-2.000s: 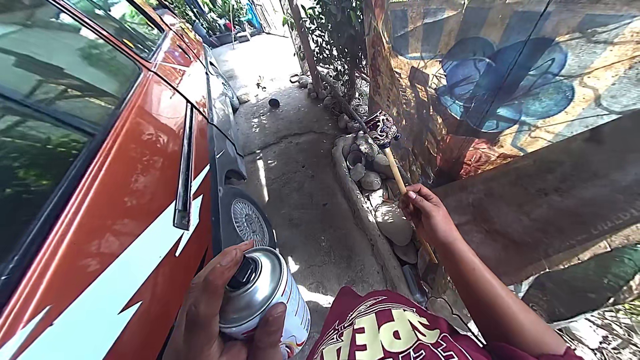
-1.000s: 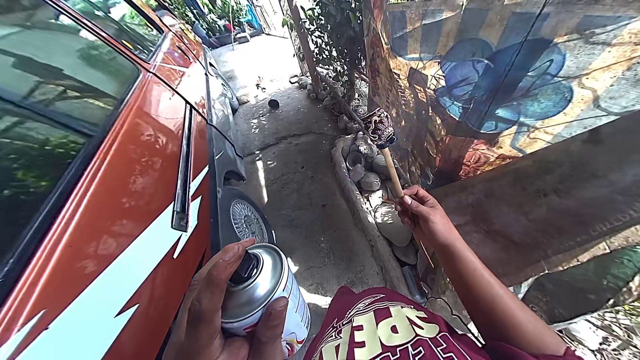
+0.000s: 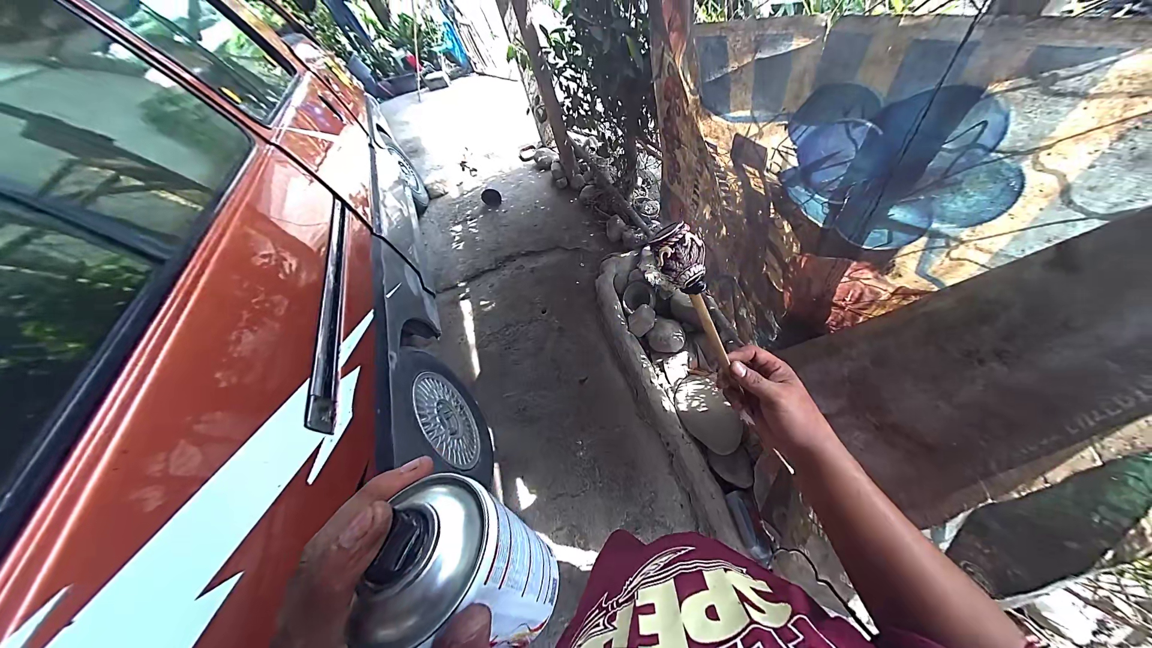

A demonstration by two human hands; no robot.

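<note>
My left hand (image 3: 337,549) is wrapped around an aerosol spray can (image 3: 486,558) at the bottom centre-left. The can has a silver domed top, a black nozzle and a white printed body. On the right, my right hand (image 3: 765,387) grips a thin wooden stick (image 3: 709,331) between thumb and fingers. A dark, carved-looking object (image 3: 679,256) with pale patterns sits at the stick's upper end, held over the stone border. The two hands are well apart.
An orange-red vehicle (image 3: 216,297) with white jagged stripes lines the left side. A concrete path (image 3: 558,378) runs ahead beside a raised border of stones (image 3: 711,414). Behind my right hand stand a painted wall (image 3: 900,162) and a dark brown sheet (image 3: 972,369).
The patterned object on the stick has turned, showing a different side than in the earlier frames. My left hand still holds the can at nearly the same place.
</note>
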